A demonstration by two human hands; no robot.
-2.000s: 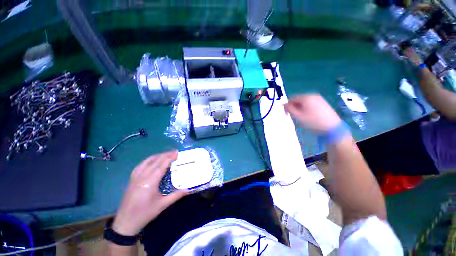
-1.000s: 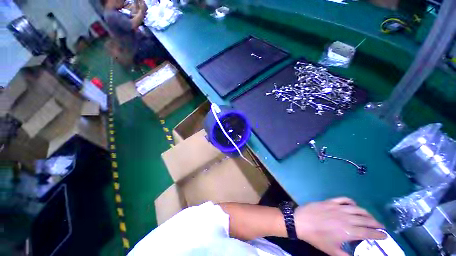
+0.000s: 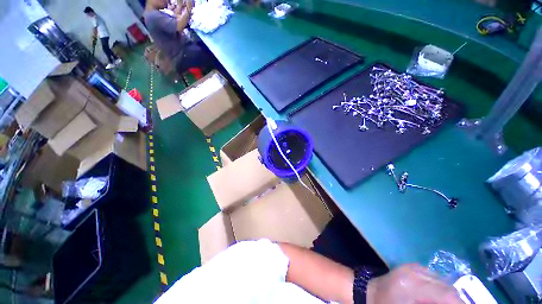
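A white housing (image 3: 473,291) lies at the bottom right, cut off by the picture's edge, with clear crinkly plastic film (image 3: 447,265) beside it. My left hand (image 3: 410,288), with a black bracelet or watch, is at the housing's left side; it is blurred and its fingertips are cut off, so its hold cannot be told. My right hand is out of the picture. One wire lead (image 3: 423,189) lies on the green bench. A heap of wire leads (image 3: 401,102) lies on a black tray (image 3: 342,151).
A second black tray (image 3: 297,77) lies beyond. A blue-purple bin (image 3: 309,155) sits at the bench edge with a pale cord across it. Open cardboard boxes (image 3: 273,217) stand below. Bagged housings (image 3: 523,184) are at the right, a metal upright behind. Two people are farther off.
The view has swung left from the screw feeder to the trays, bin and floor. My right hand has left the picture. My left hand stays beside the housing, now at the bottom edge.
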